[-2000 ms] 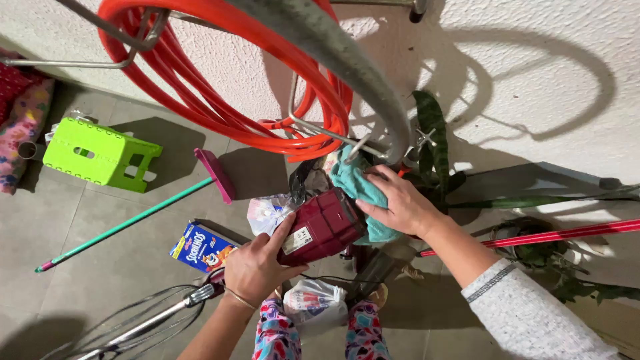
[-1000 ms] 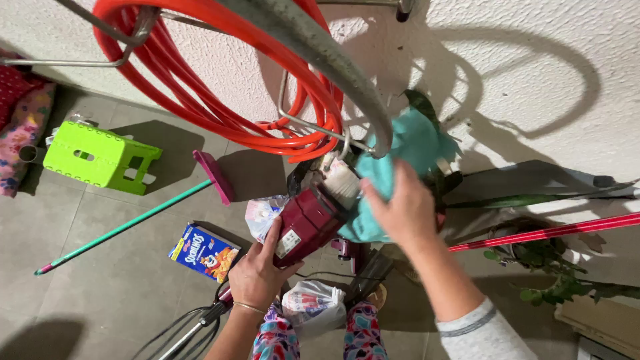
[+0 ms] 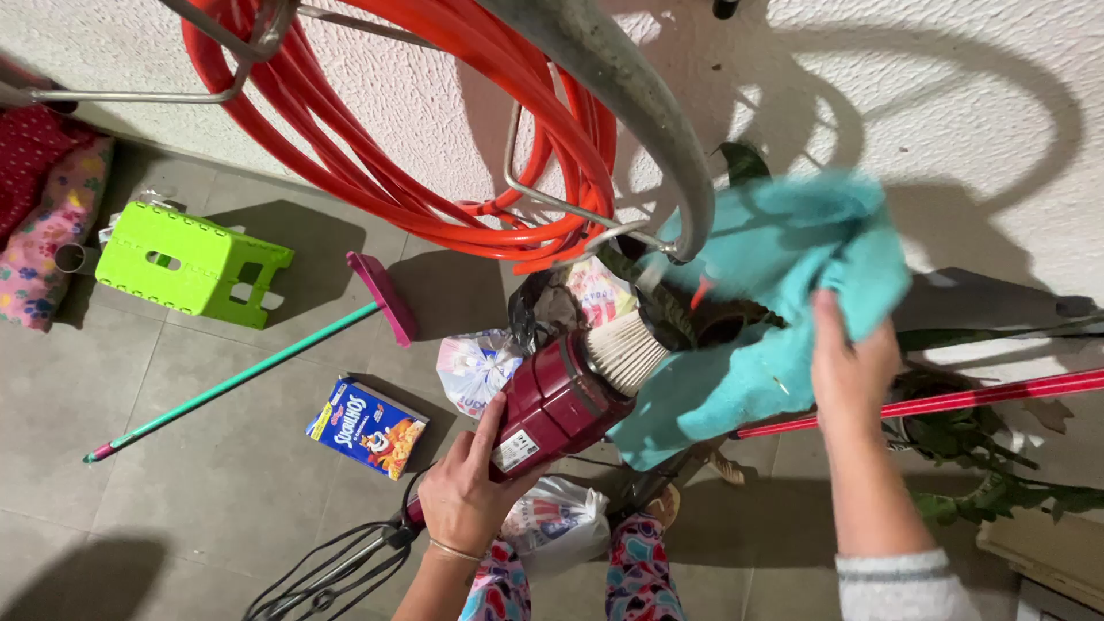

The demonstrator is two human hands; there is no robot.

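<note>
My left hand (image 3: pixel 470 492) grips the dark red body of a stick vacuum cleaner (image 3: pixel 556 401) from below, near a white label. A pleated whitish filter (image 3: pixel 628 349) projects from the body's upper right end, with a black rim at its tip. To the right, my right hand (image 3: pixel 849 371) holds a turquoise cloth (image 3: pixel 776 259) that hangs spread out, blurred at its upper part. The cloth's lower left part lies close beside the filter; whether they touch I cannot tell. The vacuum's tube, wrapped with a black cord (image 3: pixel 345 565), runs down to the lower left.
An orange hose coil (image 3: pixel 414 172) hangs on a metal rack above my hands. Tied plastic bags (image 3: pixel 561 517) lie near my feet. On the floor at left are a cereal box (image 3: pixel 366 427), a squeegee with a green handle (image 3: pixel 250 371) and a green stool (image 3: pixel 181 259). Plants (image 3: pixel 992 492) stand at right.
The turquoise cloth has come away from the vacuum body and moved to the right in my right hand, spreading out. The pleated filter, hidden two seconds ago, now shows. My left hand keeps its hold.
</note>
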